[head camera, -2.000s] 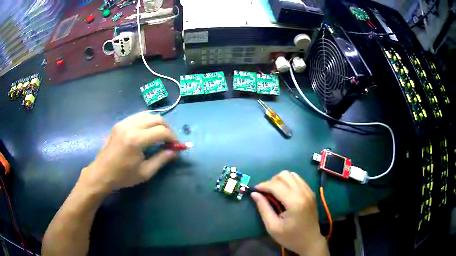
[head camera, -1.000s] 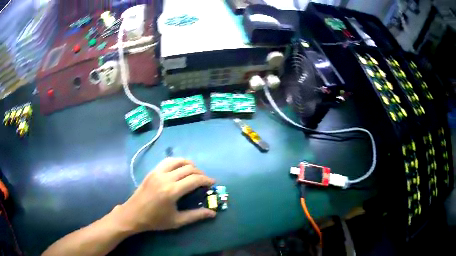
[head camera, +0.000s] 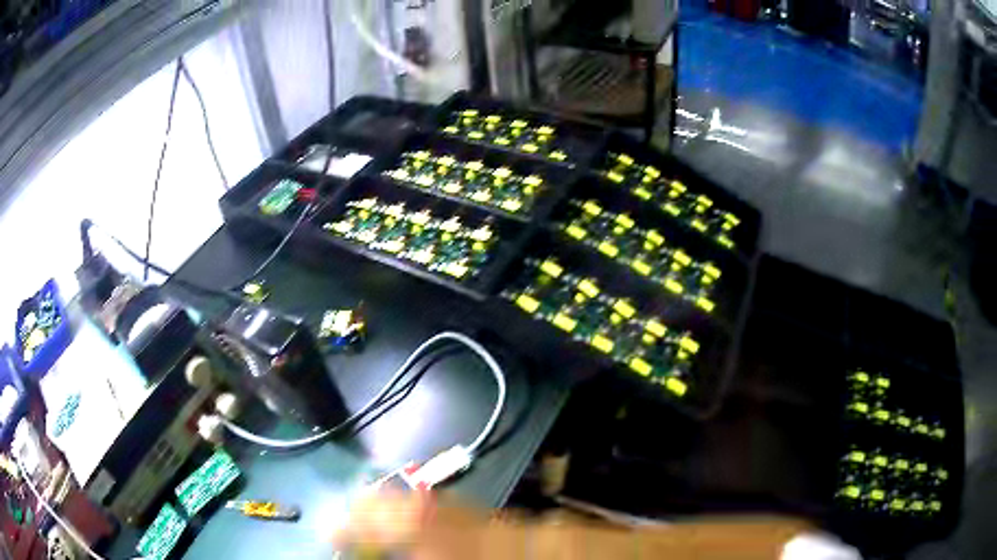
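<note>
The red USB tester lies low in the view, partly covered, with its white plug and cable beside it. My right hand is strongly blurred at the bottom edge, right by the tester; its forearm runs in from the lower right. Its fingers and anything in them cannot be made out. My left hand is not in view. A small power supply board lies on the dark bench between the fan and the trays.
Black component trays with rows of yellow-topped boards stand behind; another tray is at right. The cooling fan, looping white cable, yellow-orange pen-like tool, green boards and white-topped instrument are at left.
The view has swung right, bringing in the trays and floor. My left hand and the board by it have left the picture. My right hand, unseen a second ago, is beside the tester.
</note>
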